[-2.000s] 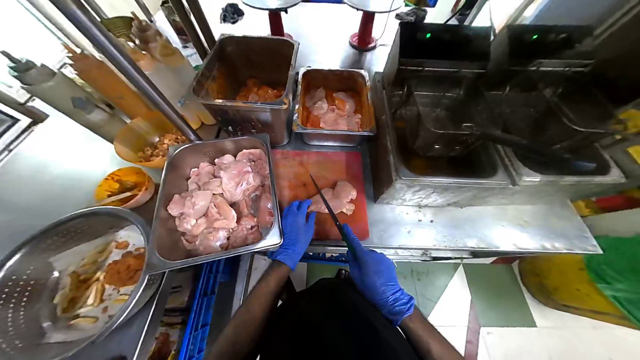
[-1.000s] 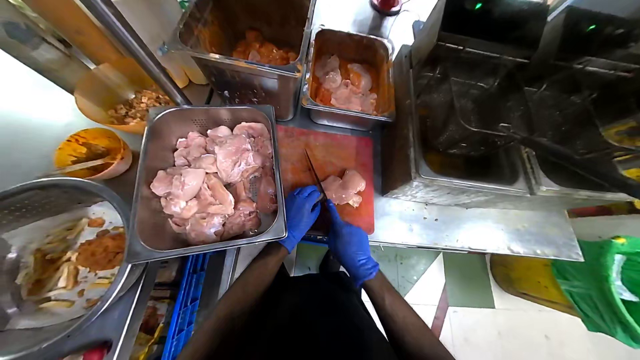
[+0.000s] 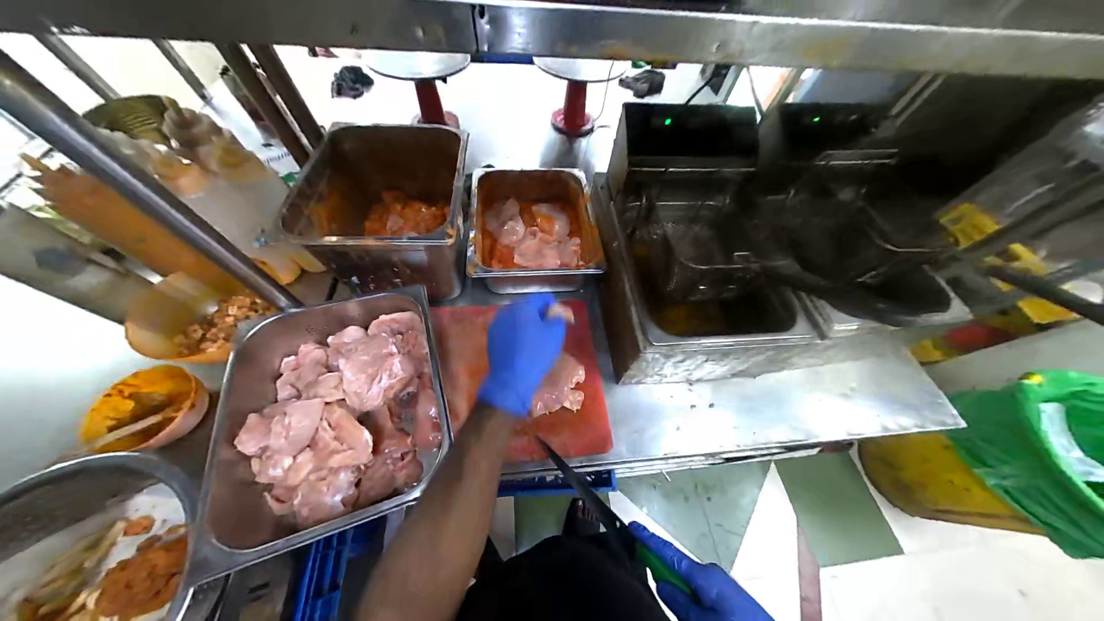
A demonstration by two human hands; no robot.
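Gloved in blue, my left hand (image 3: 524,352) is over the red cutting board (image 3: 457,345), its fingers closed on a small piece of raw chicken (image 3: 561,312). A larger piece of raw chicken (image 3: 561,385) lies on the board, partly behind that hand. My right hand (image 3: 694,578), also in a blue glove, grips the green handle of a kitchen knife (image 3: 586,492) below the board's front edge; the blade points up and left towards the board. Left of the board stands a steel pan (image 3: 226,483) of raw chicken pieces. Behind it, a smaller steel pan (image 3: 539,278) holds chicken in orange marinade.
A deep steel container (image 3: 379,240) with orange pieces stands at the back left. Fryers (image 3: 690,345) with baskets stand on the right. At the left are an orange bowl (image 3: 194,405), a steel colander (image 3: 164,470) and squeeze bottles (image 3: 224,172). A steel shelf (image 3: 604,30) crosses overhead.
My left hand has moved forward over the board, lifting a small chicken piece. My right hand has drawn the knife back from the chicken, towards the lower right.
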